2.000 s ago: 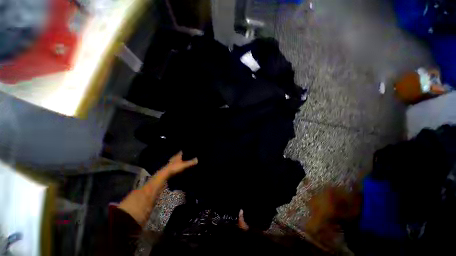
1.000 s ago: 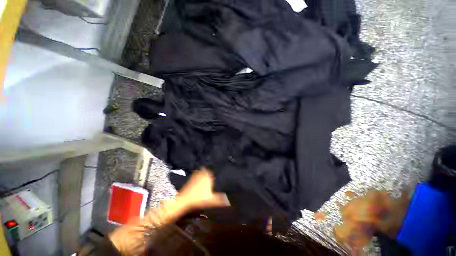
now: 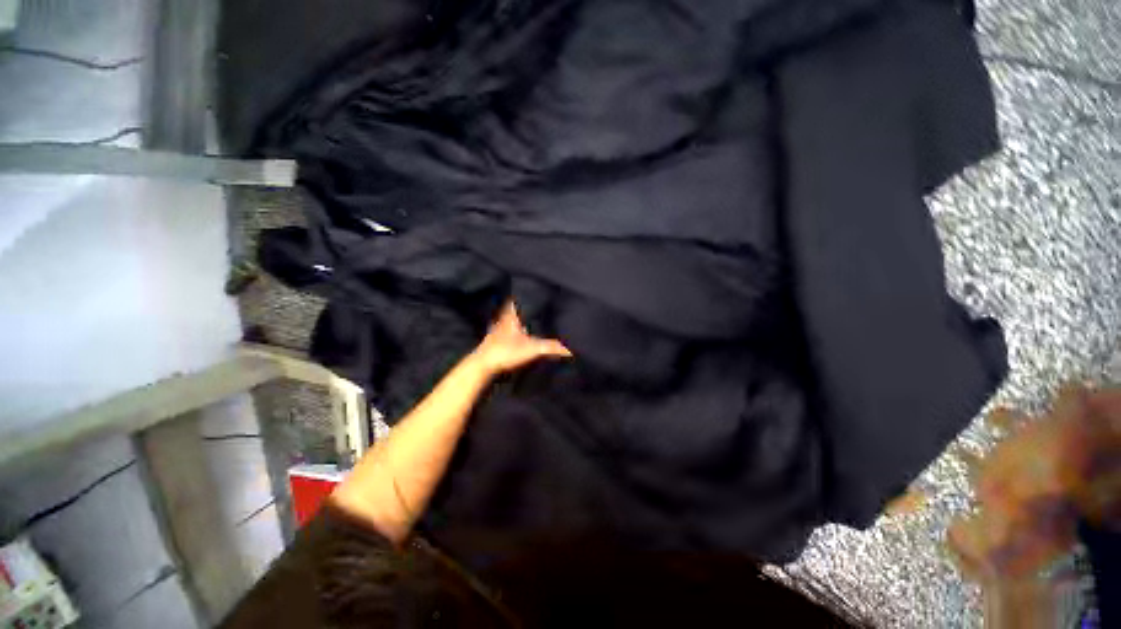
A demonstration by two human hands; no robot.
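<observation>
A large heap of black garments lies on the speckled floor and fills the middle of the view, with folds and a broad flat panel at its right. Small white spots show at its left side. My left hand reaches in from the lower left onto the heap. Its thumb and one finger are apart; the other fingers are hidden, so I cannot tell if it grips cloth. My right hand is not in view.
Pale metal frame bars stand at the left, in front of a light panel. A red item with a white edge is beside the frame. A white box is at the lower left corner. A blurred orange-brown shape is at the right.
The view has moved closer to the heap, which looks larger. My left hand is now further over the black cloth. The blue object at the right has nearly left view.
</observation>
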